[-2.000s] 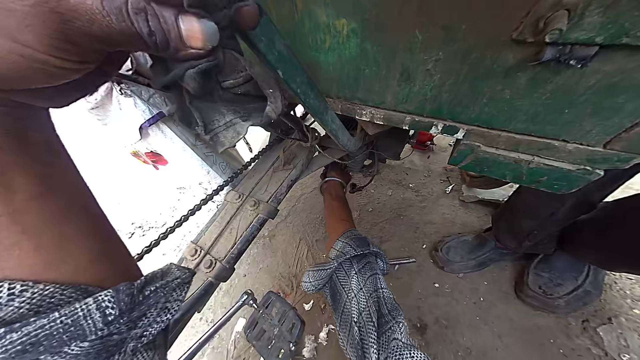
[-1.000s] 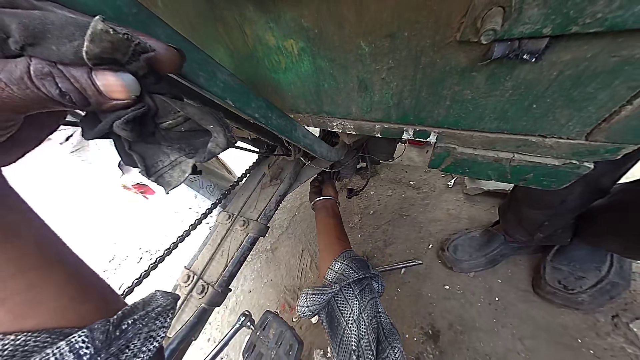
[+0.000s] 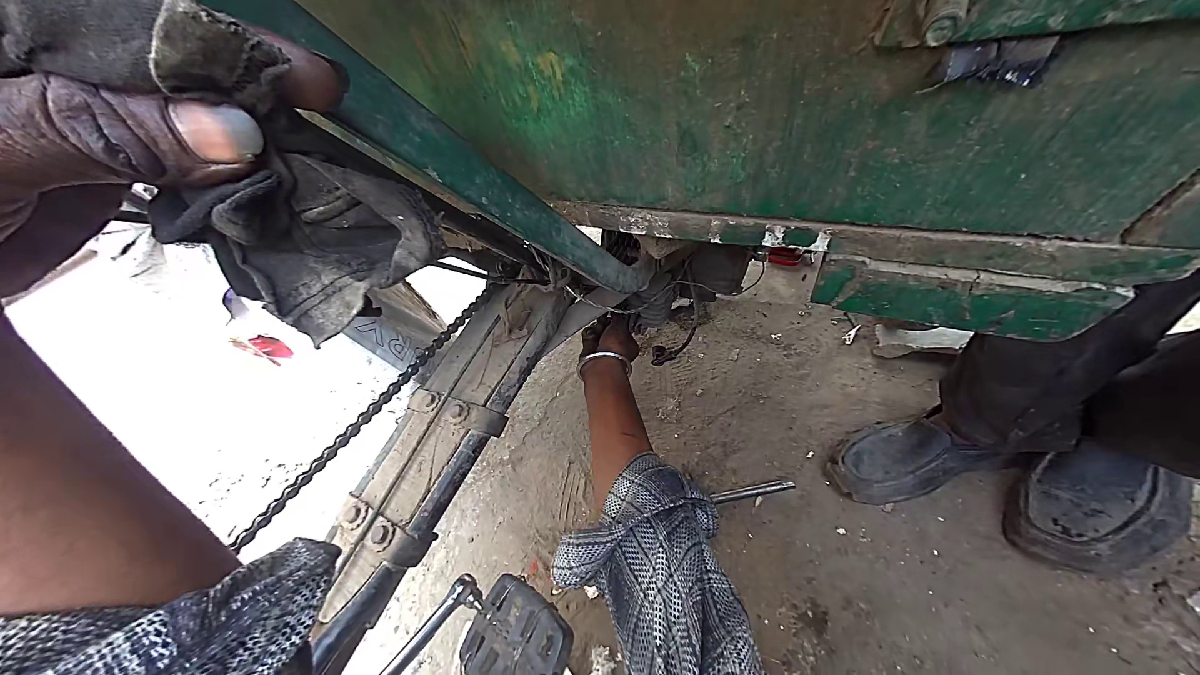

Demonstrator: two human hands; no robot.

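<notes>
My left hand grips a dirty dark cloth rag near a slanting green metal frame tube. Low at the centre, my right hand, with a metal bangle at its wrist, reaches under the vehicle beside a coil spring and loose wires. Its fingers are partly hidden, so what they touch cannot be made out. A drive chain runs along the bolted frame bar, down to the left.
A green metal body panel spans the top right. Another person's dark shoes stand on the ground at right. A metal rod lies beside my right sleeve. A pedal is at the bottom. Something red shows beneath the panel.
My left hand and the rag are further left and lower against the frame tube than two seconds ago, and more of the rag hangs in view. My right hand stays under the vehicle.
</notes>
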